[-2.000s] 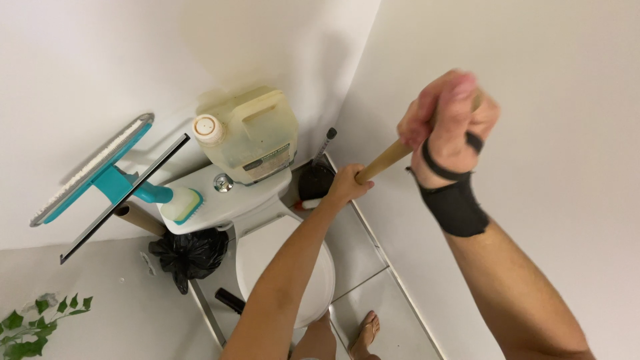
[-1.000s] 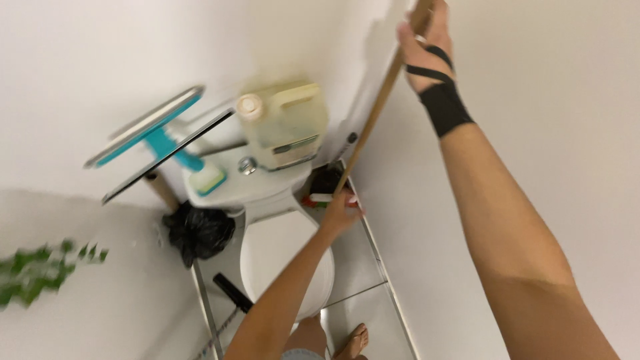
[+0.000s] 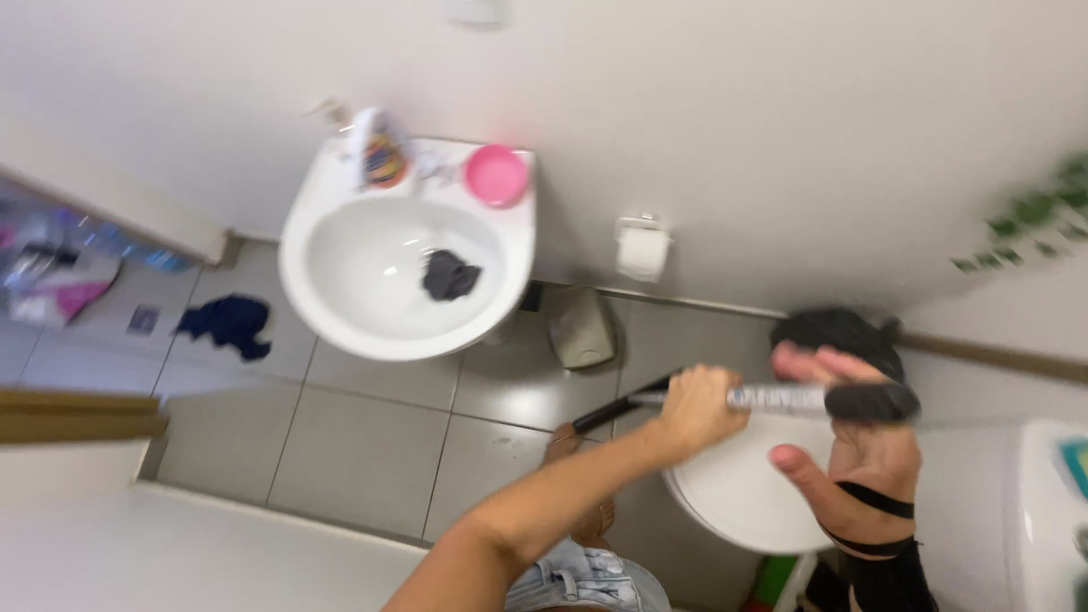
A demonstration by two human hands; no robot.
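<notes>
My left hand point(image 3: 702, 410) is closed around a pole point(image 3: 778, 397) with a pale printed sleeve and a black end grip point(image 3: 872, 402). My right hand point(image 3: 858, 450), in a black wrist support point(image 3: 888, 574), is beneath the black end with its fingers and thumb spread. Whether its palm touches the pole is unclear. The pole lies across the view above the closed white toilet lid point(image 3: 752, 484). Its far end is hidden behind my left hand and forearm, near a black tube point(image 3: 605, 414) over the floor.
A white washbasin point(image 3: 399, 263) holds a dark cloth point(image 3: 450, 274), with a pink bowl point(image 3: 496, 175) and a bottle point(image 3: 382, 153) on its rim. A small bin point(image 3: 581, 328), toilet roll point(image 3: 643, 249) and black bag point(image 3: 837, 336) are along the wall. A navy cloth point(image 3: 228, 325) lies on the tiles.
The view has swung from the toilet tank toward the washbasin. Both hands have left the wooden stick they held; my left hand now grips the black-ended pole and my right hand is spread.
</notes>
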